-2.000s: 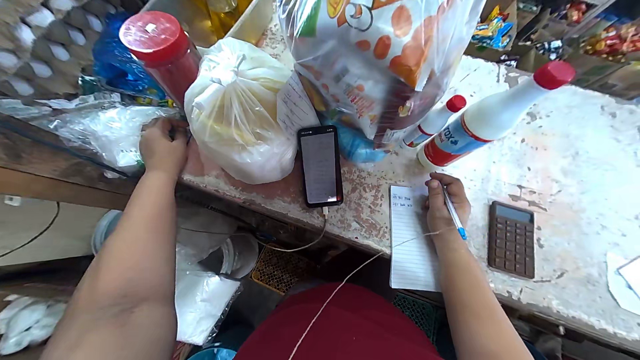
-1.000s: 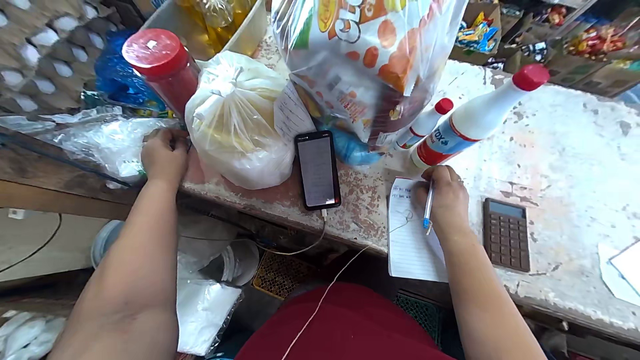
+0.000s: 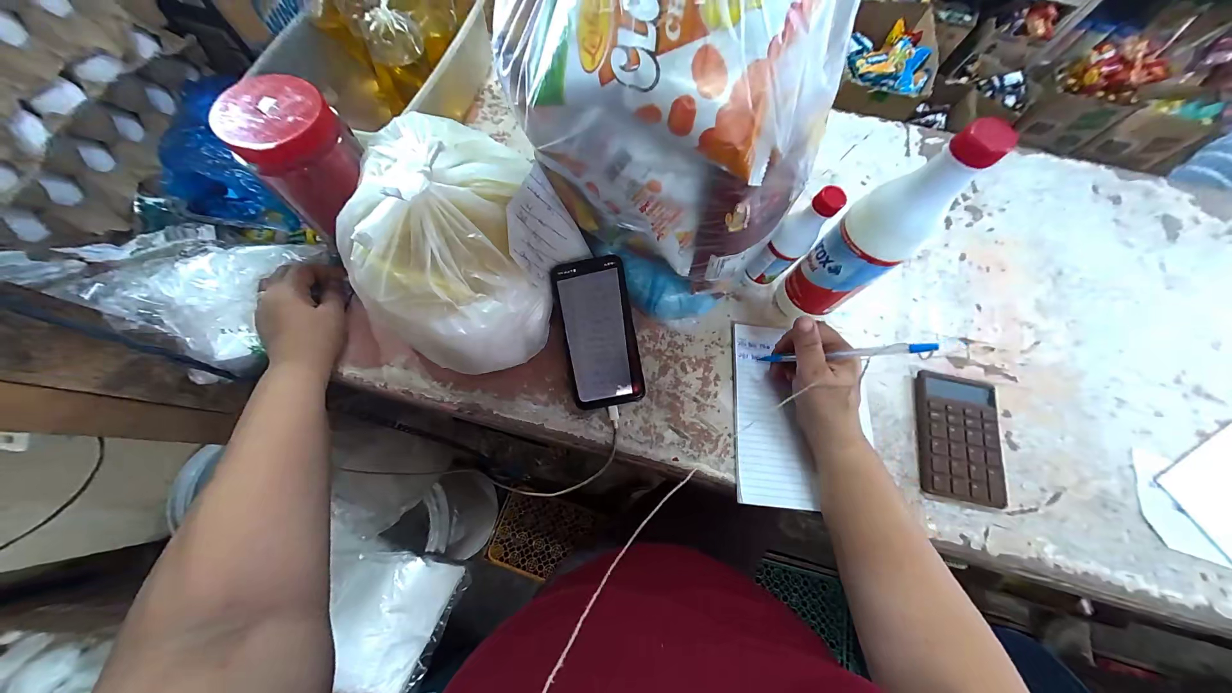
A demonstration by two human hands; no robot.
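My right hand (image 3: 823,380) holds a blue-and-white ballpoint pen (image 3: 881,353), its tip at the upper lines of a small lined notepad (image 3: 775,452) that bears some handwriting. My left hand (image 3: 303,313) rests at the counter's edge by clear plastic packaging (image 3: 207,303); its fingertips are partly hidden, and whether it grips anything cannot be told. Between the hands lies a lit smartphone (image 3: 599,332) with a cable plugged in, against a knotted plastic bag of pale contents (image 3: 448,260). A brown calculator (image 3: 961,438) lies right of the notepad.
Two white bottles with red caps, one large (image 3: 866,231) and one small (image 3: 794,236), stand behind the notepad. Beside them is a big clear bag of snack packs (image 3: 674,115). A red-lidded jar (image 3: 289,144) and egg trays (image 3: 82,125) are at left. Loose papers (image 3: 1193,491) lie right.
The pen has swung from pointing down toward me to lying across the pad, its blue end now to the right. My left hand has stayed in about the same place.
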